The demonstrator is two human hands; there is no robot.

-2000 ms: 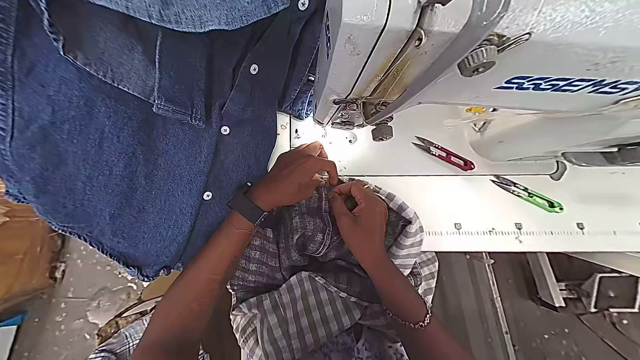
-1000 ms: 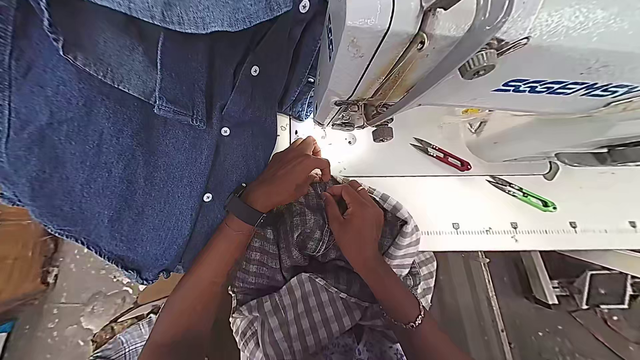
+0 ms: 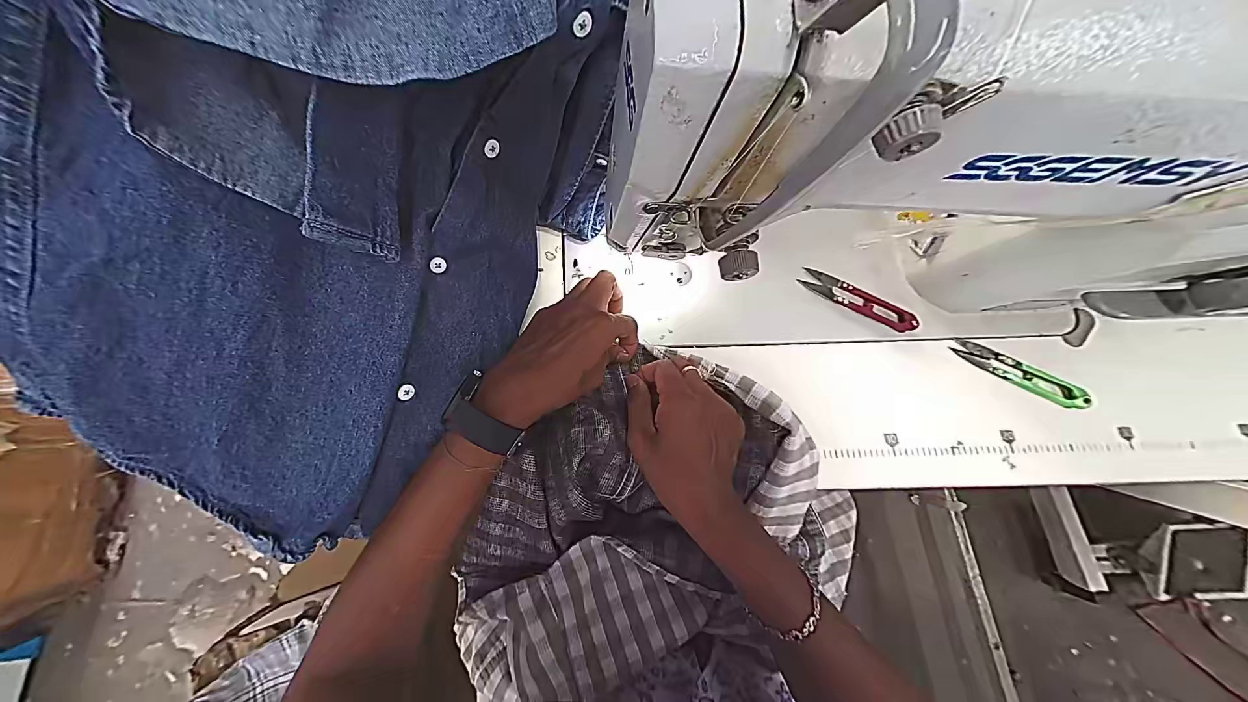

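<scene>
A grey-and-white checked cloth garment [image 3: 604, 595] hangs over the near edge of the sewing table, bunched below my hands. My left hand [image 3: 575, 351], with a dark watch on the wrist, pinches its upper edge just below the lit needle area of a white sewing machine [image 3: 682, 107]. Close on its right, my right hand [image 3: 687, 429] grips the same edge between thumb and fingers. The fingertips of both hands almost meet. A blue denim shirt [image 3: 234, 322] with white buttons lies to the left of the machine head and hangs past the table's edge.
Red thread snips [image 3: 863, 304] and green thread snips [image 3: 1024, 375] lie on the white table to the right of my hands. A printed ruler scale [image 3: 1009, 450] runs along the table's near edge. A brown box [image 3: 49, 517] stands at the lower left, and a metal frame [image 3: 1199, 561] at the lower right.
</scene>
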